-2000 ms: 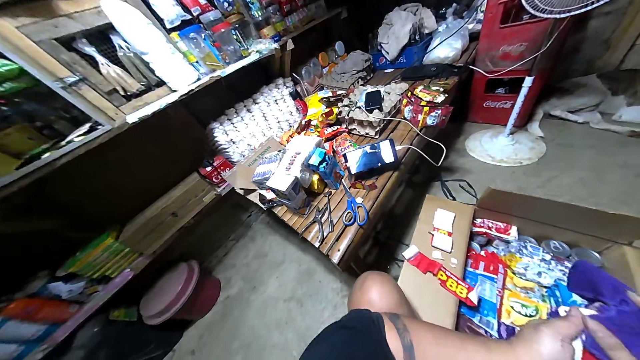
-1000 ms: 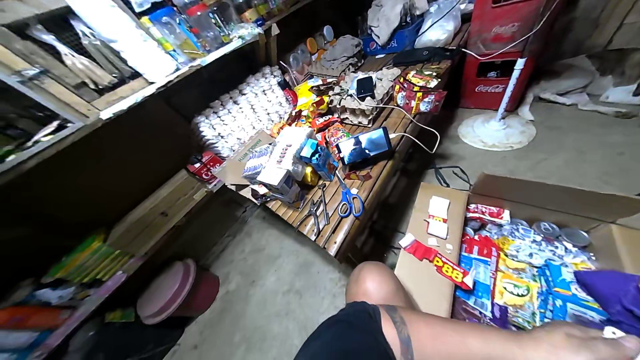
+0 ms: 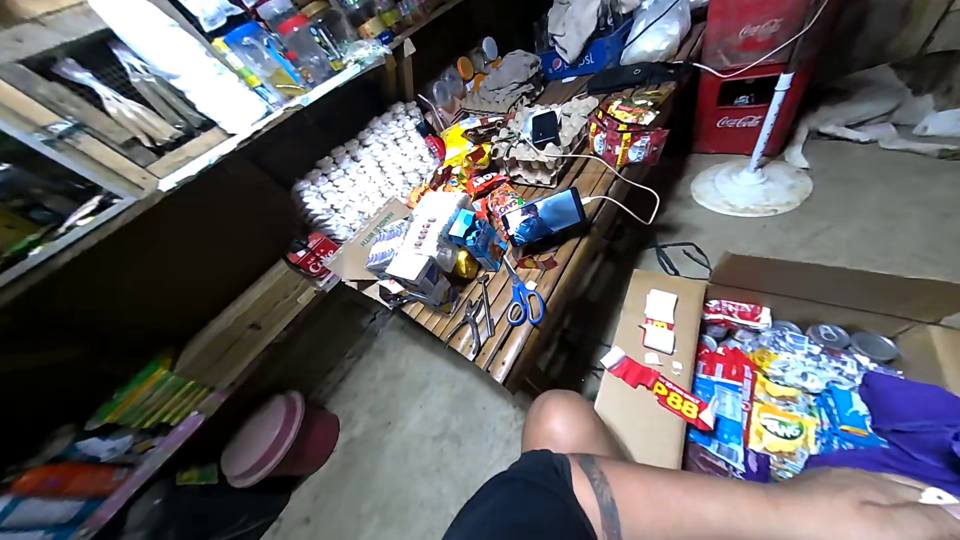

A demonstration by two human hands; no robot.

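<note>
My left hand [image 3: 862, 502] is at the lower right edge, its arm reaching across from the bottom. Its fingers run to the frame edge beside a small white piece [image 3: 939, 496]; its grip is unclear. Just above the hand lies a purple cloth [image 3: 911, 416], over the contents of an open cardboard box [image 3: 832, 279]. The box holds yellow Tang packets [image 3: 784, 429], blue sachets [image 3: 851, 412], a red-and-blue pack [image 3: 721, 405] and several round metal can tops [image 3: 874, 346]. A torn red-and-yellow price strip [image 3: 664, 391] lies on the left flap. My right hand is out of view.
A slatted bamboo bench [image 3: 551, 289] bears blue-handled scissors [image 3: 525, 304], pliers [image 3: 471, 326], a lit phone [image 3: 544, 216] and egg trays [image 3: 529, 161]. Behind stand a white fan base [image 3: 750, 186] and red crates [image 3: 739, 124]. A lidded pail [image 3: 311, 439] is at lower left.
My left hand has moved right, toward the frame edge. Two seconds ago part of another hand showed beside it at the purple cloth; now that hand is out of view.
</note>
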